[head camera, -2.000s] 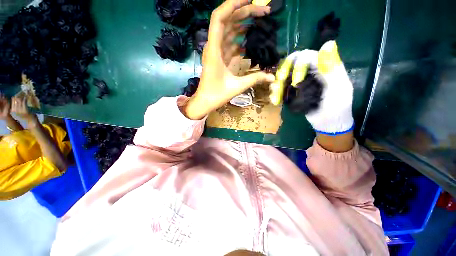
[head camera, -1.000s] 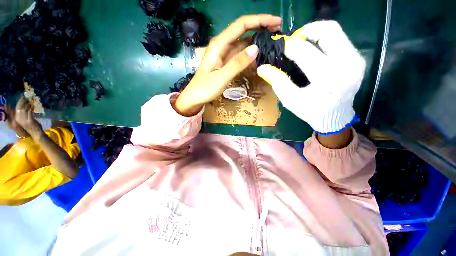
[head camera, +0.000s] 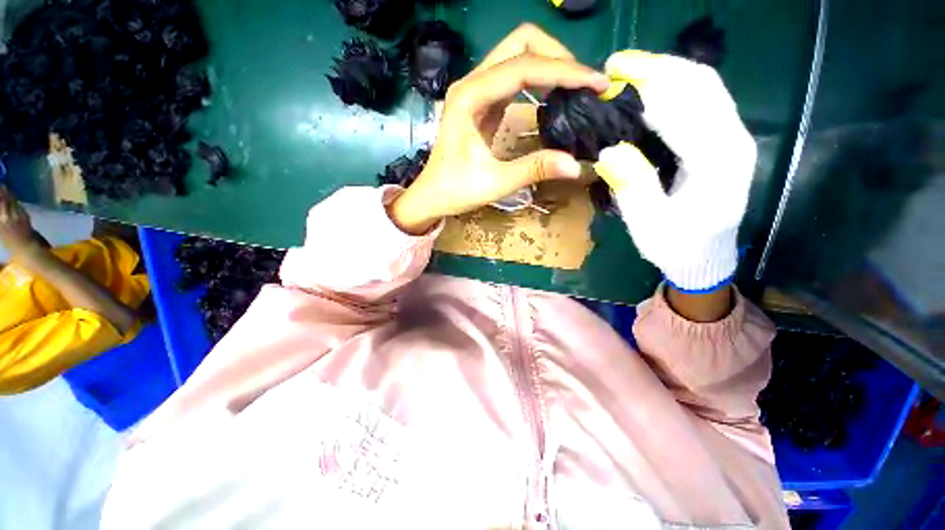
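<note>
A black moulded part (head camera: 585, 119) with ribbed edges is held above the bench between my two hands. My bare left hand (head camera: 461, 150) grips its left side with thumb and fingers. My right hand (head camera: 705, 155), in a white knit glove with yellow fingertips, holds its right side. More black material shows under the gloved palm; I cannot tell whether it is a separate part. Below the hands lies a stained cardboard mat (head camera: 539, 243) with a small pale dish (head camera: 510, 199), partly hidden by my left hand. No knife blade is visible.
A large heap of black parts (head camera: 98, 98) is at left. Loose parts (head camera: 363, 75) lie beyond my left hand. Blue bins (head camera: 845, 455) are below the bench at both sides. A person in yellow (head camera: 78, 290) sits at left. A clear panel (head camera: 881, 228) stands at right.
Two seconds ago my hands were apart; now both meet on one black part. Since one second ago, they and the part have shifted slightly right in the picture, as has the bench view.
</note>
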